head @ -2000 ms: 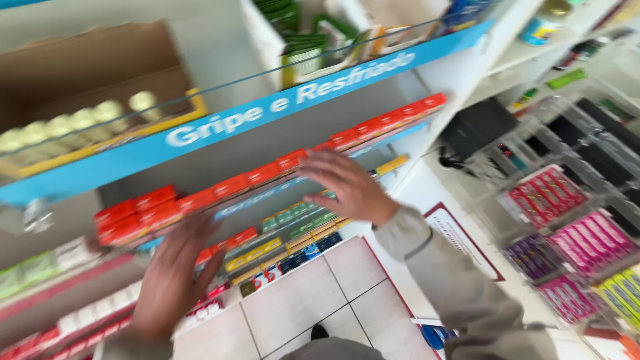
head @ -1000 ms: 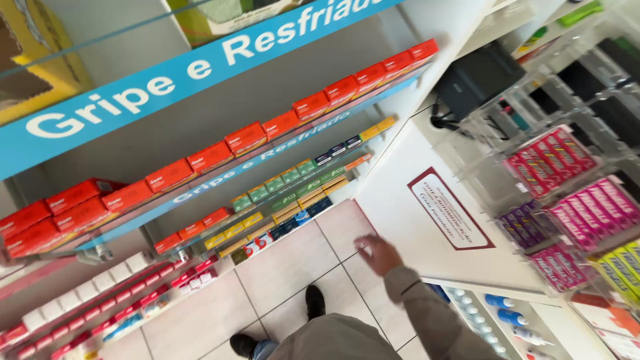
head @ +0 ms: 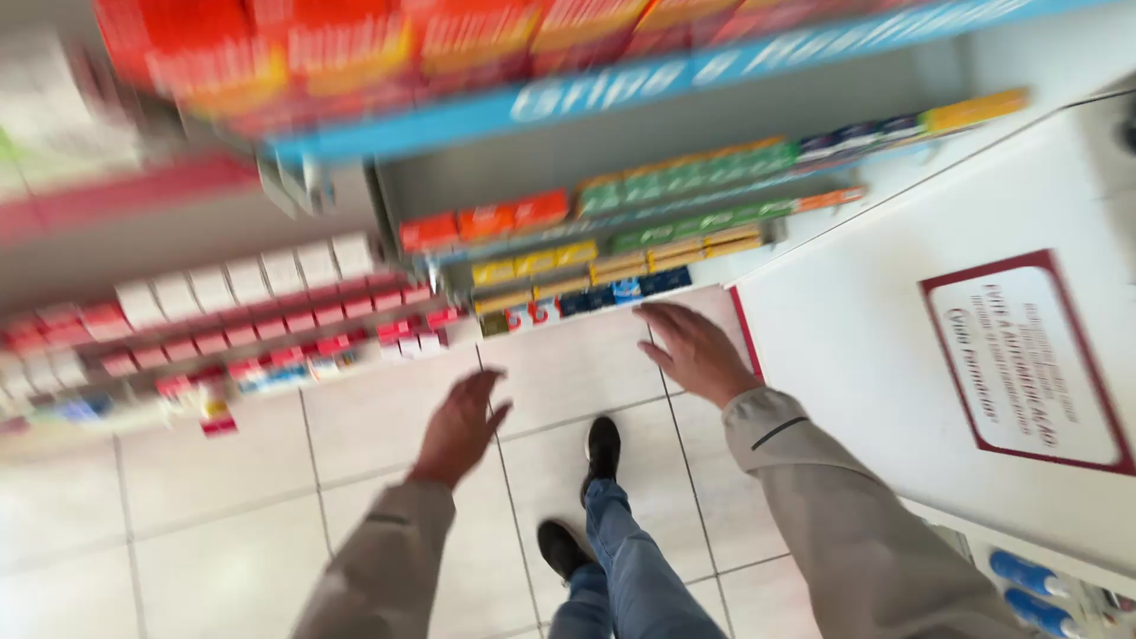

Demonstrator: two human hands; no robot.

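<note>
Both hands hang over the tiled floor, apart from each other and from the shelves. My left hand (head: pixel 460 428), empty with thumb and fingers apart, is in front of the lowest shelf rows. My right hand (head: pixel 699 351), likewise empty, has its fingers pointing left, nearest to the dark blue boxes (head: pixel 666 281) on the bottom shelf. Above them are rows of yellow boxes (head: pixel 535 264), green boxes (head: pixel 692 177) and red boxes (head: pixel 513 216). Larger red boxes (head: pixel 346 53), blurred, stand on the shelf with a blue lettered edge strip (head: pixel 612 91).
White and pink boxes (head: pixel 244 282) line shelves at the left. A white panel (head: pixel 834 293) with a red-framed sign (head: pixel 1025 364) stands at the right. Blue-and-white bottles (head: pixel 1029 572) are at the lower right. Two dark shoes (head: pixel 603 448) are on the floor tiles (head: pixel 222 461).
The view has tilted down and moved considerably. My left hand, out of view one second ago, is back in view. My right hand now appears with its whole back and sleeve over the floor.
</note>
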